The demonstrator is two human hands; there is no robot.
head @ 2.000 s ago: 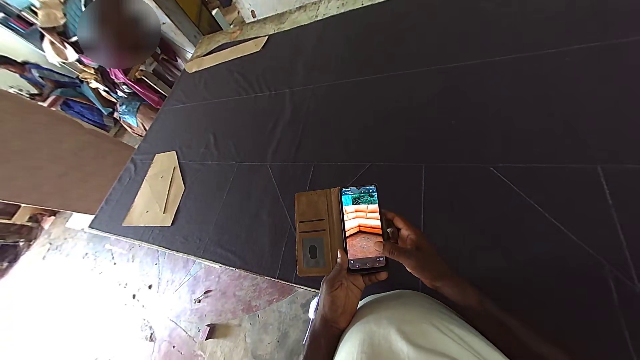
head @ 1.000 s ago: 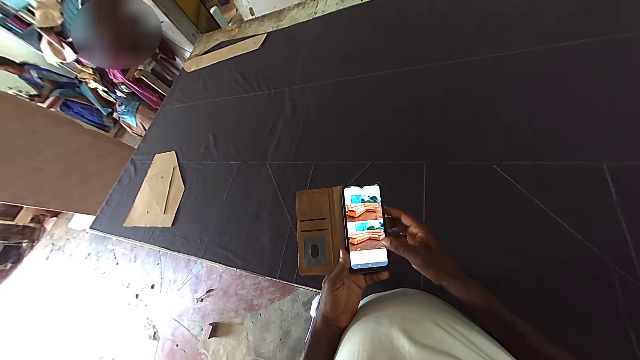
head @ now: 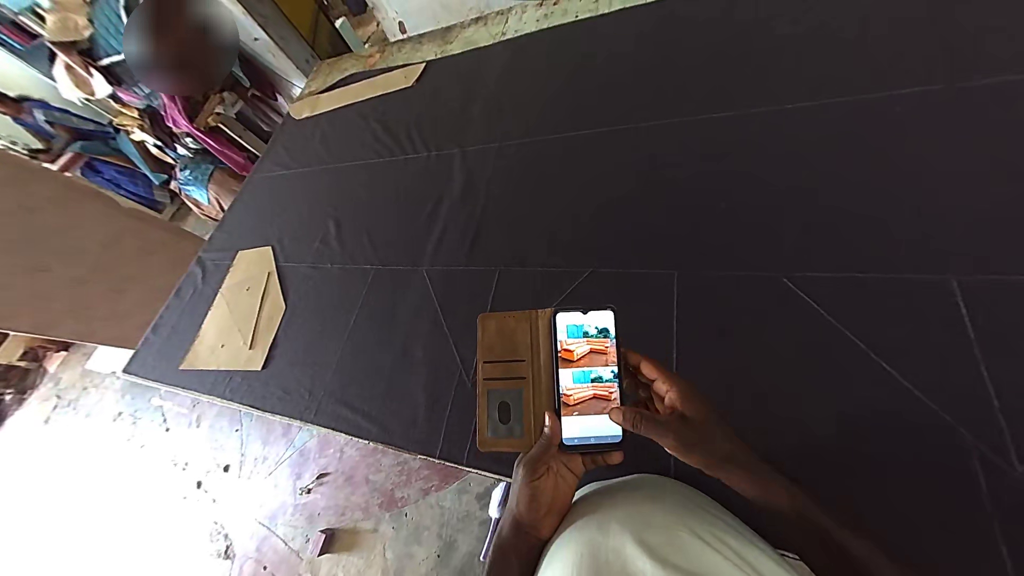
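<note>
A smartphone (head: 590, 430) in an opened brown flip case (head: 506, 340) is upright over dark cloth (head: 560, 208) marked with pale lines. Its lit screen shows two pictures of an orange corner sofa. My left hand (head: 552, 480) holds the phone and case from below, thumb at the case's spine. My right hand (head: 680, 416) is at the phone's right edge, its thumb over the lower right of the screen; its fingers are partly behind the phone, and whether they grip it I cannot tell. A tan pattern piece (head: 248, 312) with slits lies on the cloth to the left.
Another tan pattern piece (head: 360, 92) lies at the cloth's far left corner. A brown board (head: 88, 256) stands left of the table. Beyond it are hanging garments (head: 192, 132) and people. On the stained floor (head: 384, 496) lies a small block (head: 322, 542).
The screen went from one large sofa picture to two smaller ones, one above the other. My right thumb has moved onto the screen's lower right edge. My left hand has kept its hold.
</note>
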